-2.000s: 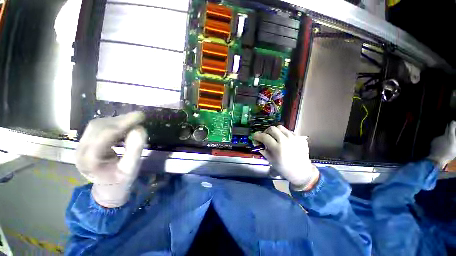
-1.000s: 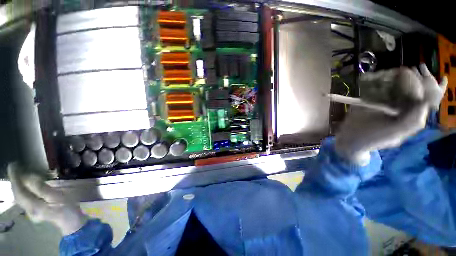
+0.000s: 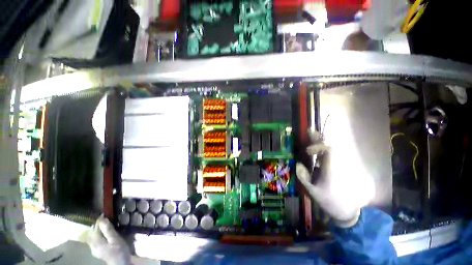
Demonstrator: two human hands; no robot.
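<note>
The green circuit board (image 3: 230,207) lies in its carrier in front of me, with silver-white rectangles (image 3: 155,147), three orange-copper inductors (image 3: 215,144) in a column, a toroidal choke (image 3: 276,176) and grey-ended capacitors (image 3: 163,220) along the front. My gloved left hand (image 3: 109,242) is at the carrier's front left corner, at the rail; whether it grips anything is unclear. My gloved right hand (image 3: 336,178) is at the carrier's right reddish-brown end bar (image 3: 304,160), fingers apart and holding nothing visible.
A conveyor rail (image 3: 248,70) runs behind the board. Beyond it is a black tray of teal-green parts (image 3: 222,28) beside red bins (image 3: 303,8). Another board (image 3: 31,160) is at far left. A grey plate (image 3: 380,119) and cables lie at right. A blue sleeve (image 3: 460,243) shows at lower right.
The view has shifted, showing more behind the rail. My right hand has come back from the right to the carrier's end bar. The pale stick it held is no longer seen. My left hand is now at the front corner.
</note>
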